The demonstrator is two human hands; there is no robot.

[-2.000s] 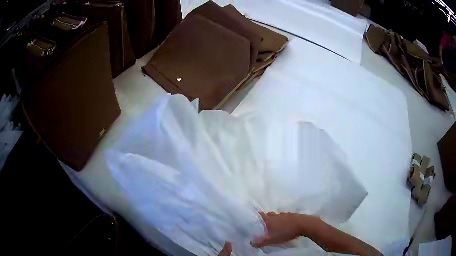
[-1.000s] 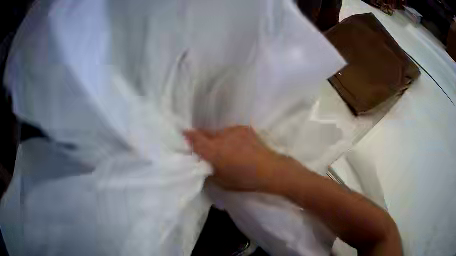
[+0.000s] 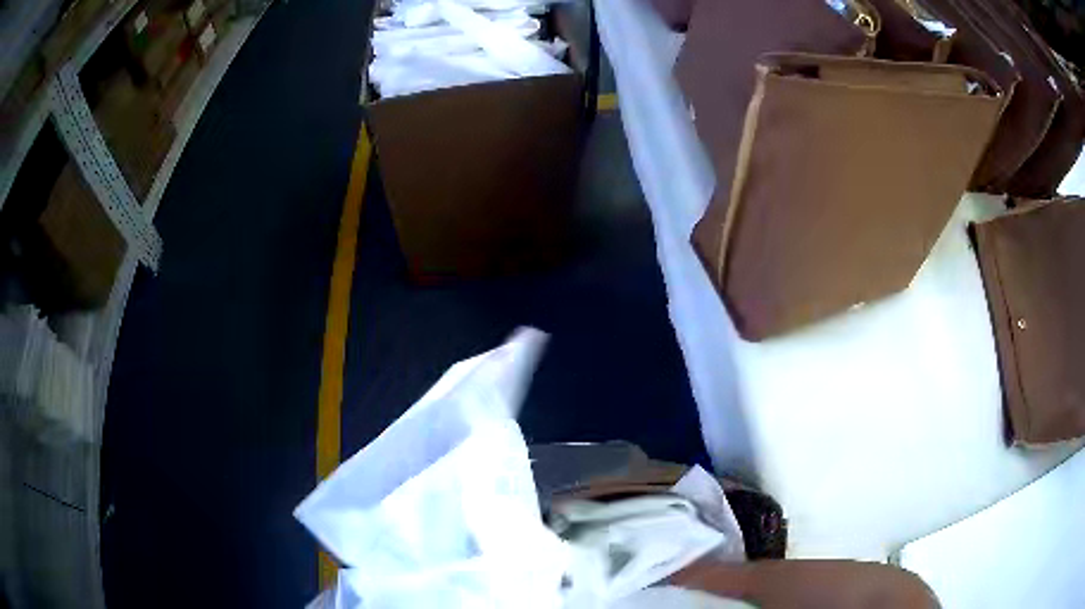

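Crumpled white tissue paper (image 3: 464, 500) fills the bottom middle, over the dark floor beside the table. Its right part lies at a thing with a brown curved rim (image 3: 631, 485), perhaps a bag mouth; grey and dark parts show around it. My right forearm reaches in from the bottom right; my right hand is hidden at the paper and the picture's edge, so its grip cannot be told. My left hand cannot be seen.
Brown handbags stand upright on the white-covered table (image 3: 833, 416), the nearest handbag (image 3: 851, 190) at its left edge. A flat brown bag (image 3: 1047, 321) lies right. A carton of white stuffing (image 3: 476, 167) stands on the floor, by a yellow line (image 3: 342, 321). Shelving (image 3: 101, 167) is left.
The view has swung left from the table to the floor and carton. The paper, earlier spread and lifted high, is now bunched low at the bottom. My right hand has gone out of sight.
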